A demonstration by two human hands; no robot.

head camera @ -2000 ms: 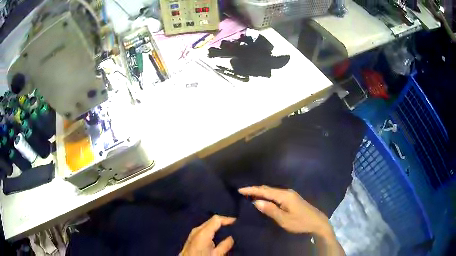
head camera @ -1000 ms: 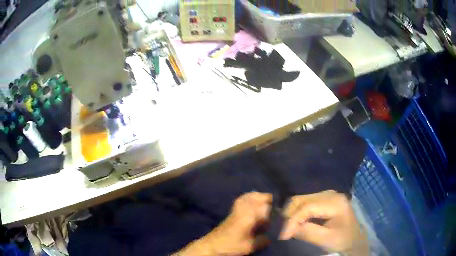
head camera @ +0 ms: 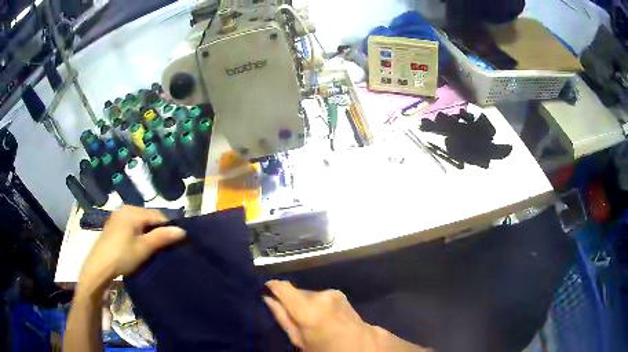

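A navy-black garment piece [head camera: 203, 275] is held up in front of the table edge, left of the machine bed. My left hand [head camera: 131, 240] grips its upper left edge, thumb on top. My right hand [head camera: 313, 309] grips its right edge, lower down; the fingertips are partly hidden by the cloth. The cloth's top corner is close to the orange-yellow plate [head camera: 239, 191] beside the lit needle area [head camera: 279, 185]. The cream sewing machine head [head camera: 253, 89] marked "brother" stands above. More dark cloth [head camera: 441, 289] lies over the lap on the right.
Thread cones [head camera: 148, 151] stand left of the machine, with a dark strip [head camera: 96, 218] before them. Small black pieces [head camera: 472, 137] and a thin metal tool [head camera: 444, 157] lie on the table's right. Behind are a control panel [head camera: 403, 67], a tool tray [head camera: 344, 113] and a white plastic basket [head camera: 513, 84].
The hands have moved from close together over the lap to the left and apart, raising the dark piece beside the machine. The camera view has turned left.
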